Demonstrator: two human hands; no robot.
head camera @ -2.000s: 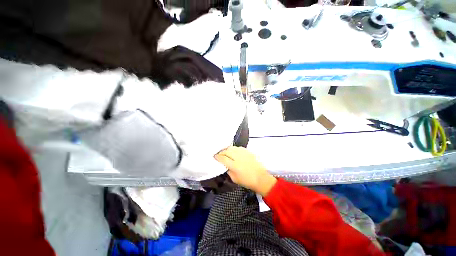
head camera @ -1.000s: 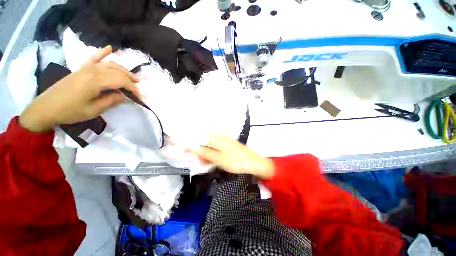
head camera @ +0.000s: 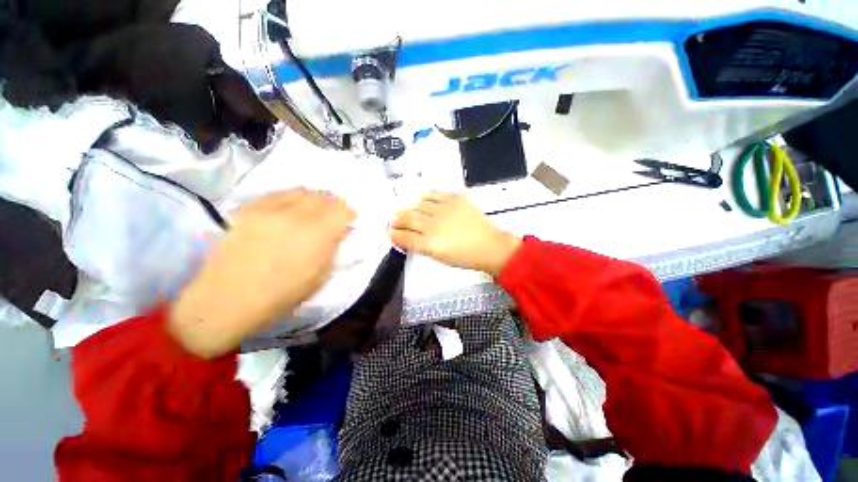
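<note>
A bulky white garment piece [head camera: 141, 221] with dark edging lies on the table left of the needle area, with dark brown cloth [head camera: 141, 71] behind it. My left hand [head camera: 268, 259] lies on the white cloth, blurred, fingers towards the machine; whether it grips the cloth cannot be told. My right hand [head camera: 447, 229] is at the cloth's right edge, just in front of the presser foot [head camera: 384, 146], its fingertips closed on the edge. A dark strip [head camera: 376, 297] runs down from those fingertips over the table's front edge.
The white sewing machine [head camera: 583, 56] stands behind. On its bed lie a phone [head camera: 491, 146], a tan card [head camera: 549, 178], black snips [head camera: 679, 173] and green and yellow scissors [head camera: 783, 184]. A red stool [head camera: 800, 315] and blue bin [head camera: 292, 442] are below.
The view has shifted right and closer to the machine. My left hand has moved from the far left of the cloth towards the needle area. My right hand has moved up to the cloth's right edge.
</note>
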